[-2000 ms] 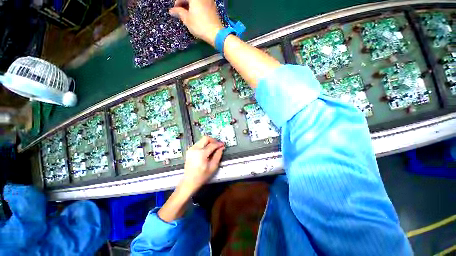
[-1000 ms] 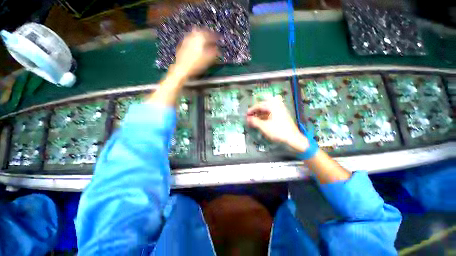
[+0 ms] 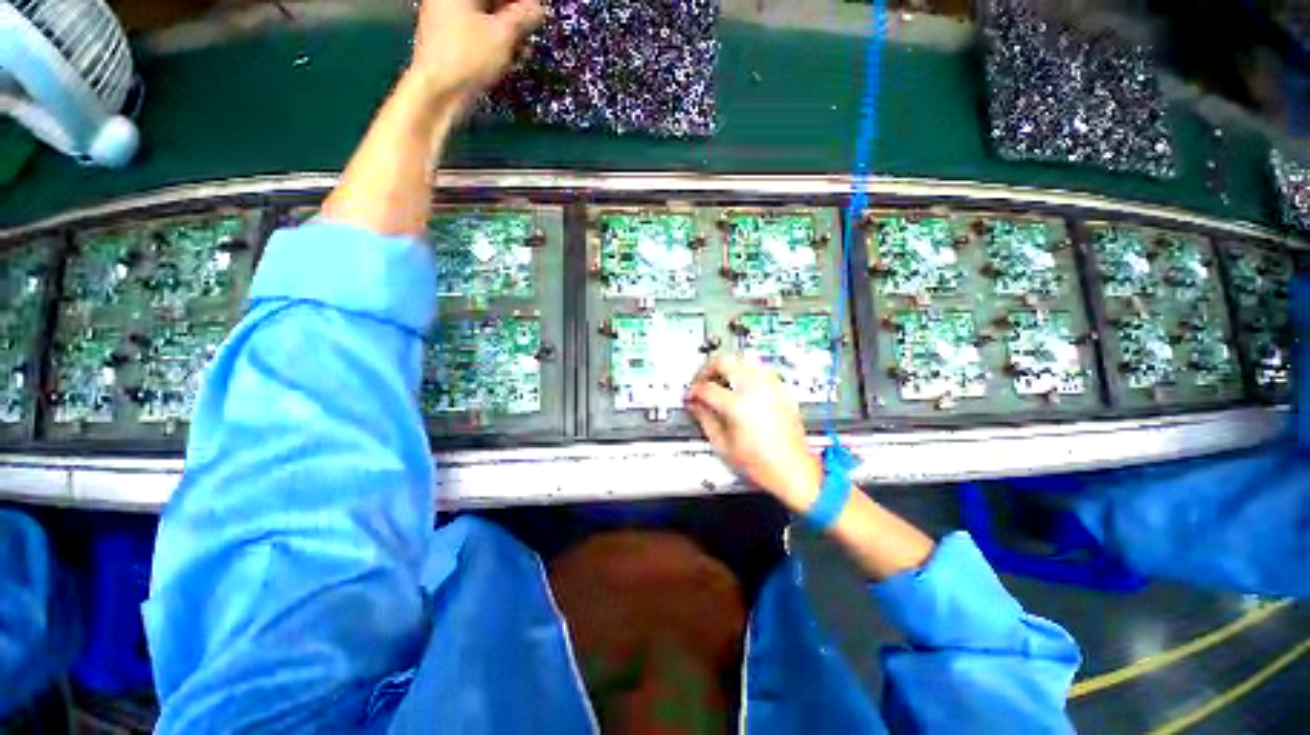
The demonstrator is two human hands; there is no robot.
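Observation:
My left hand (image 3: pixel 471 46) reaches to the left part of a dark glittering component pile (image 3: pixel 625 65), near the top edge of the picture. Its fingertips are close together; whether they hold a part I cannot tell. My right hand (image 3: pixel 750 428), with a blue wrist strap, is over the carrier (image 3: pixel 718 428) in front of me. Its fingertips are bunched at the right edge of the lower-left circuit board (image 3: pixel 657 359), beside the lower-right circuit board (image 3: pixel 793 345). They hide anything between them. The carrier holds several green boards with pale patches.
Carriers line both sides along the pale rail (image 3: pixel 575 477). A blue coiled cord (image 3: pixel 866 129) rises from the right wrist. A second component pile (image 3: pixel 1078 94) lies farther right. A fan (image 3: pixel 65 65) stands at upper left. Another person's blue sleeve (image 3: pixel 1221 510) shows at right.
My right hand has come down and slightly left to the lower-left board's edge. My left hand has shifted to the pile's left part. The fan and piles sit higher in the view.

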